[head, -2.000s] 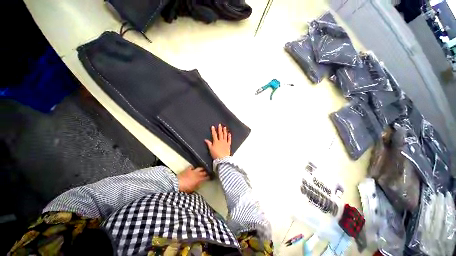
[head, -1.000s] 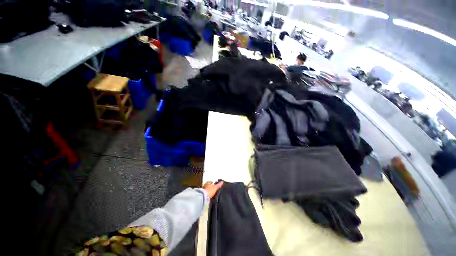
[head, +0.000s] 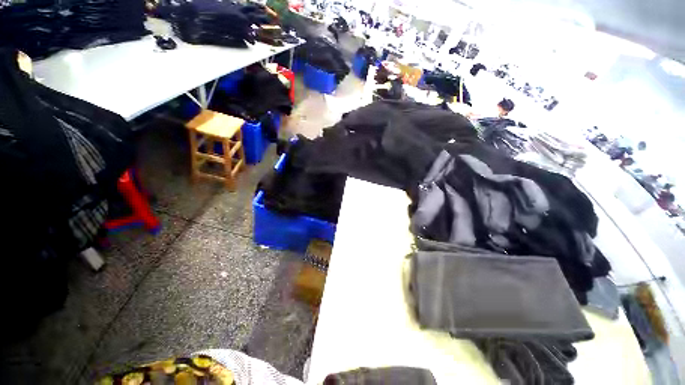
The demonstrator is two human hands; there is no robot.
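The top edge of dark grey trousers [head: 379,376] shows at the bottom edge of the picture, on the cream packing table [head: 357,278]. The rest is cut off. Neither of my hands is in the picture. Only part of my pale left sleeve shows at the bottom, left of the trousers. A folded dark grey stack [head: 499,295] lies ahead to the right, with loose dark cloth under its near side. Behind it rises a large heap of dark trousers [head: 420,139], some with lighter grey parts turned out.
Blue bin [head: 289,229] with dark cloth touches the table's left side, with a cardboard box [head: 309,284] below. Wooden stool [head: 218,147] and white table [head: 113,75] with dark piles stand left. What looks like a person in dark clothes [head: 56,150] is beside a red stool [head: 135,201].
The view has swung from the trousers and bagged packs toward the dark heap. My left hand, at the trousers' edge one second ago, has left the picture. Less of the trousers shows.
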